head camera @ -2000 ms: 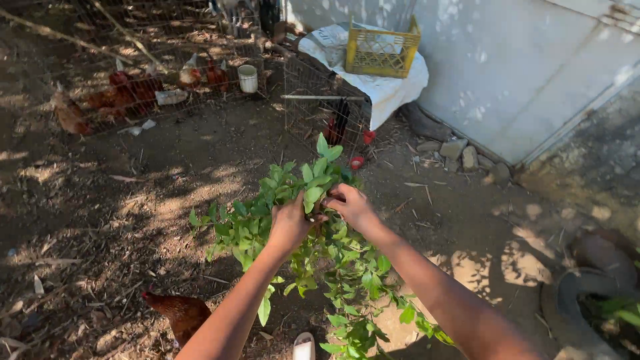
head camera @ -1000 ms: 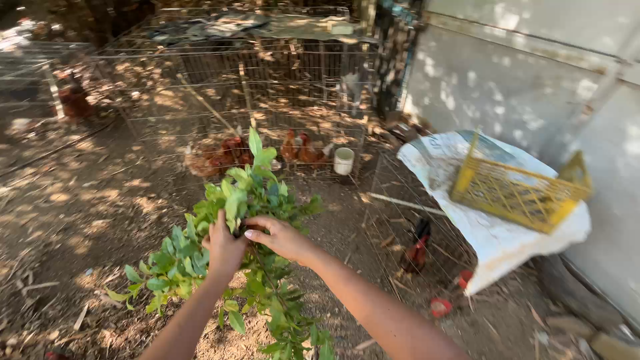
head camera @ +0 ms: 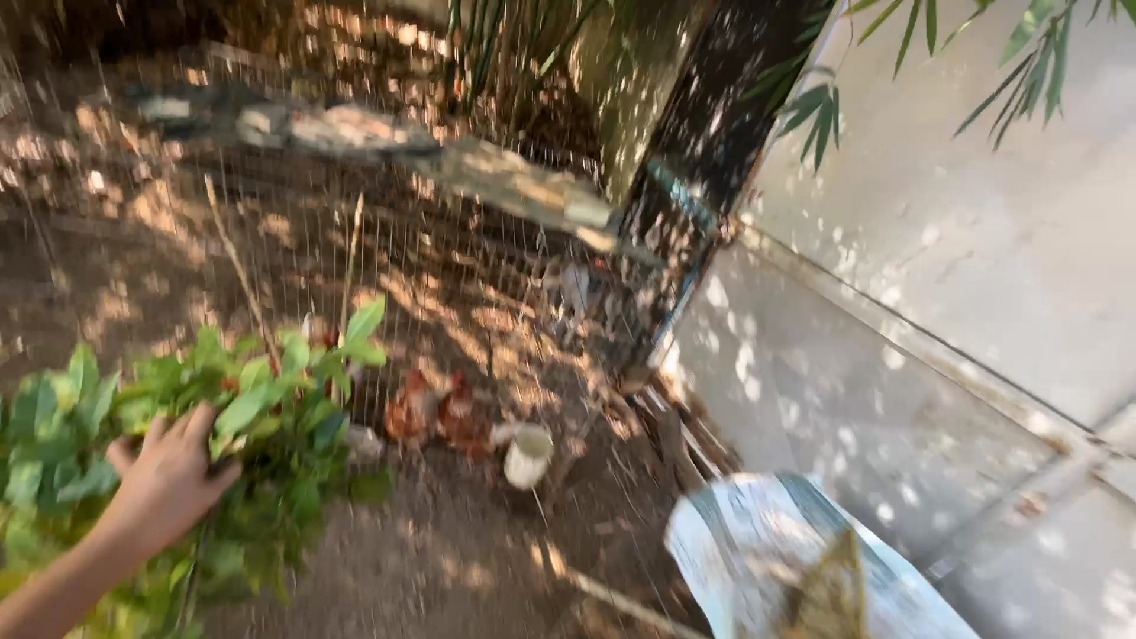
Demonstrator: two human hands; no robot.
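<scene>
A bunch of green leafy branches point(head camera: 266, 426) fills the lower left of the head view. My left hand point(head camera: 173, 470) reaches into it with fingers spread over the leaves and curled around part of the bunch; leaves hide the fingertips. My right hand is out of the frame. Beyond the bunch, two reddish-brown chickens point(head camera: 461, 415) are behind the wire mesh of a pen, beside a whitish bucket point(head camera: 528, 455). The picture is blurred by motion.
A pale metal wall point(head camera: 799, 373) stands at the right. Before it, a white sheet point(head camera: 745, 532) lies under a yellow plastic crate point(head camera: 830, 595) at the bottom edge. Debris point(head camera: 532, 186) lies across the pen top. Bamboo leaves point(head camera: 821, 120) hang at the upper right.
The view has swung up toward the pen and wall. My right hand, on the branches in both earlier frames, has left the view. The bunch and my left hand now appear farther left.
</scene>
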